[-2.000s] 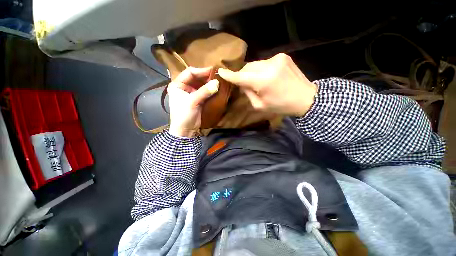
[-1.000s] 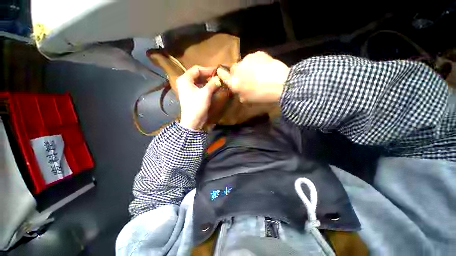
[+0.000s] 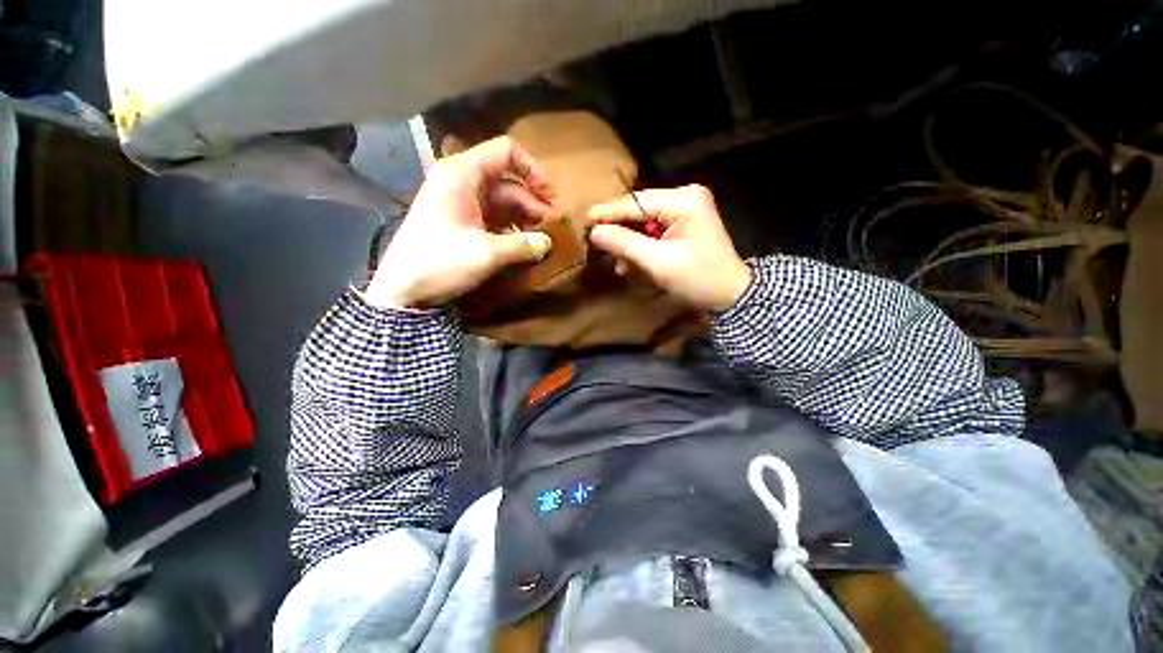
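A tan canvas bag (image 3: 574,140) lies over my lap below the white table's edge. My left hand (image 3: 466,230) pinches a small brown leather piece (image 3: 556,255) of the bag between thumb and fingers. My right hand (image 3: 672,242) is just right of it, fingertips close to the leather edge. It holds a small tool (image 3: 653,227) with a red part at the grip and a thin dark point rising up from the fingers. What the right fingertips touch is too small to tell.
A white covered table (image 3: 319,77) is at the top. A red divided tray (image 3: 166,319) with a white label is at left. Tan straps (image 3: 944,242) hang in loops at right. My dark apron (image 3: 676,472) covers my lap, with a white cord loop.
My left hand has turned and opened wider around the leather. My right hand has drawn slightly apart from it, and the red tool now shows. The strap loop at the bag's left is no longer visible.
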